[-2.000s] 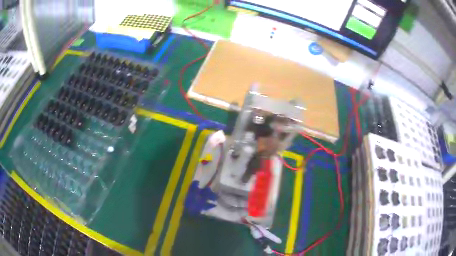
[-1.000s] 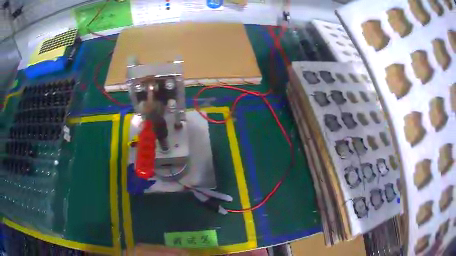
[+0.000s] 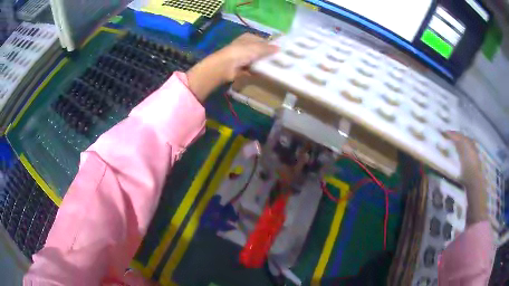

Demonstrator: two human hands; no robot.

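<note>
A white foam tray (image 3: pixel 357 84) with rows of tan pockets is held between my two hands, slightly blurred, above the brown cardboard-covered sheet (image 3: pixel 368 153) behind the fixture. My left hand (image 3: pixel 237 60) grips its left end. My right hand (image 3: pixel 471 167) grips its right end. The tray hides most of the brown sheet. The metal toggle fixture (image 3: pixel 298 151) stands in front of the tray, with its red handle (image 3: pixel 263 232) pointing toward me.
A blister tray of dark parts (image 3: pixel 117 78) lies left. A foam tray stack (image 3: pixel 443 223) is at right, partly behind my right arm. A blue box (image 3: pixel 167 23) under a yellow dotted sheet and a monitor (image 3: pixel 435 33) are at the back. Red wires (image 3: pixel 385 206) curve right of the fixture.
The tan-pocket foam tray has moved from the right side to behind the fixture, now with both hands on it. Both pink sleeves have come into view. The camera view has turned.
</note>
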